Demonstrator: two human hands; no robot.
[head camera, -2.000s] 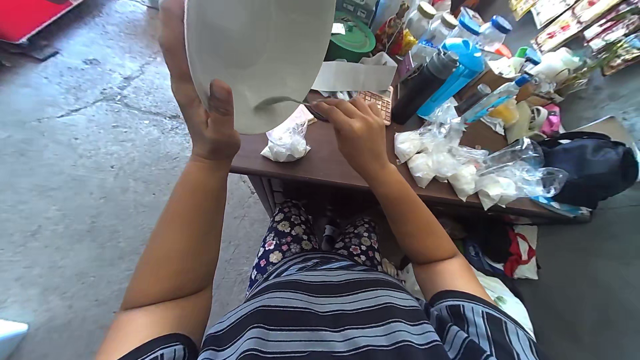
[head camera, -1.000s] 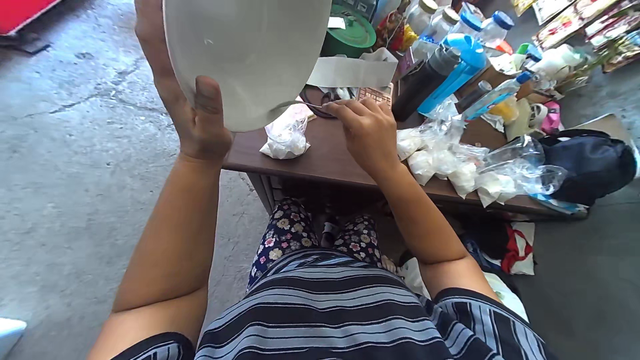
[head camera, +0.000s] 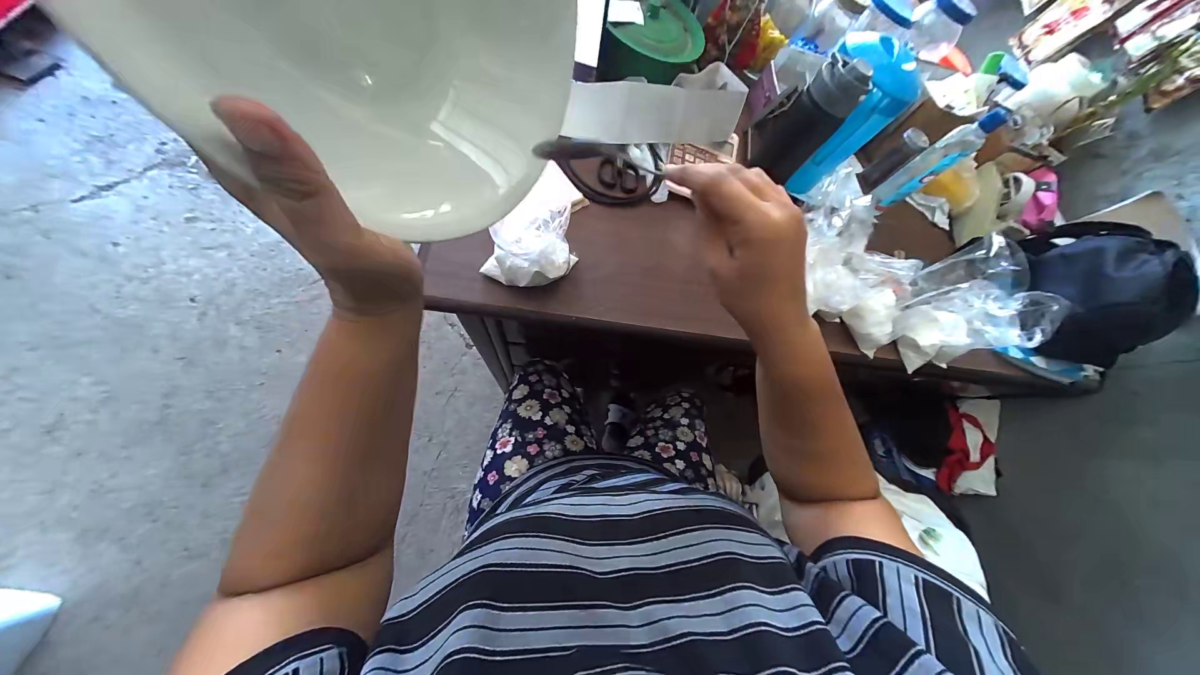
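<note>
A large whitish bowl (head camera: 375, 103) is tilted up at the top left, its smooth side facing me. My left hand (head camera: 309, 197) grips it from the left, the thumb lying over its surface. In my right hand (head camera: 745, 220) is the handle of a metal spoon (head camera: 577, 150), whose dark, blurred end is at the bowl's right edge; whether they touch I cannot tell. Below the bowl, a knotted plastic bag of white contents (head camera: 532, 248) rests on the brown table (head camera: 647, 272). Several similar bags (head camera: 872, 309) lie right of my right hand.
Behind the right hand are a dark bottle (head camera: 811, 117), a blue bottle (head camera: 858, 112) and several clear jars. Scissors (head camera: 619, 175) lie near a white strip (head camera: 656, 112). A green-lidded container (head camera: 656, 37) stands behind. A dark backpack (head camera: 1111, 286) sits at the table's right end.
The bowl and my left hand have shifted left, leaving more of the bag of white contents in view. The spoon's end now shows clear of the bowl's right edge. Both hands keep their holds.
</note>
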